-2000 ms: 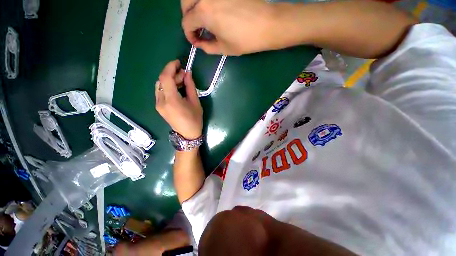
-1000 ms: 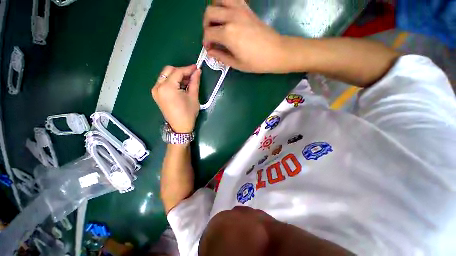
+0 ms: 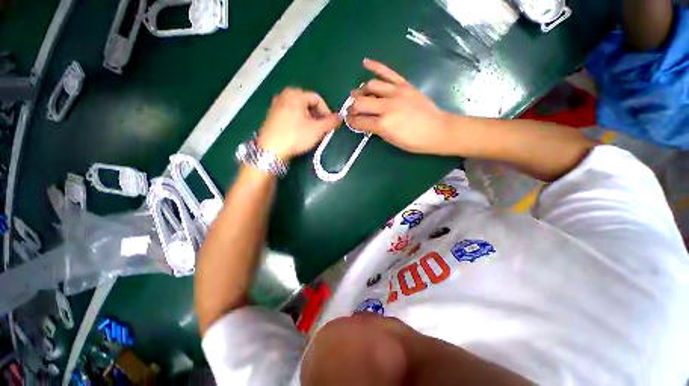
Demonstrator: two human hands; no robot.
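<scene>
A white plastic oval frame (image 3: 332, 176) is held between my hands above the green surface, its open loop pointing down toward my shirt. My right hand (image 3: 400, 114) grips its upper end, which the fingers partly hide; the index finger sticks out. My left hand (image 3: 293, 127), with a watch on the wrist, pinches at the frame's upper left side. Whether a small piece is between those fingertips cannot be told.
Stacked white frames (image 3: 180, 252) lie by my left forearm, beside a clear plastic bag (image 3: 106, 252). Fine silvery strips (image 3: 420, 38) lie beyond my right hand. Other frames (image 3: 66, 92) lie beyond the white line (image 3: 240, 89). A person's blue sleeve (image 3: 646, 90) is at the upper right.
The view has shifted, bringing the strips and the blue sleeve in. My left hand has moved up along the frame to its upper end, close to my right fingers. More of the loop shows.
</scene>
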